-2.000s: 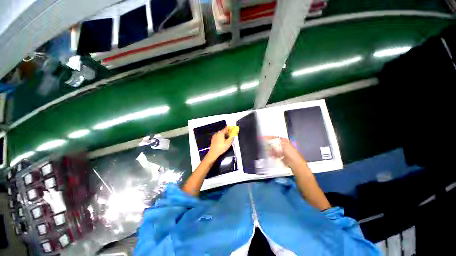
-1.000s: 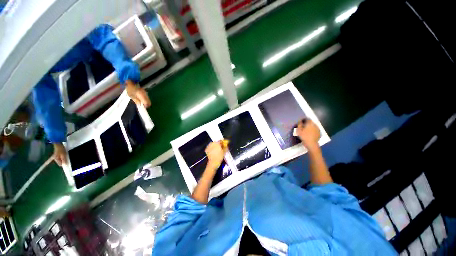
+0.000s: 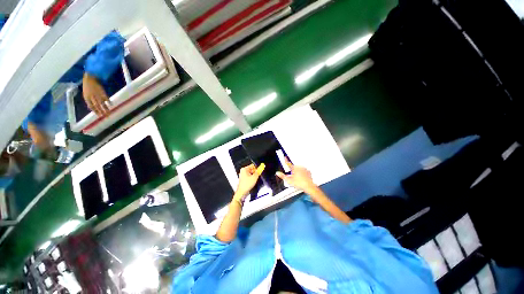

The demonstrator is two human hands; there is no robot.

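The white foam tray [image 3: 322,135] lies on the bench in front of me. A glossy black screen panel [image 3: 210,186] lies in its left opening. Another dark panel [image 3: 238,155] shows in the middle opening, partly covered by a third, tilted screen panel [image 3: 262,148]. My left hand [image 3: 247,180], with yellow finger cots, holds this panel at its left edge. My right hand [image 3: 298,175] is at its right edge with thumb and finger on it. A narrow white patch, wipe or glare, shows beside the right fingers. The tray's right part shows plain white.
A second tray [image 3: 112,143] with three dark panels lies to the left. Across the bench, another person's hand [image 3: 95,95] rests at stacked trays. A metal post [image 3: 207,74] stands behind my tray. Crumpled plastic [image 3: 141,258] lies lower left; a black mass [image 3: 459,74] fills the right.
The right panel has been lifted out and moved left over the middle one, with both hands now at it. The other person's tray has been set down and their hands moved away.
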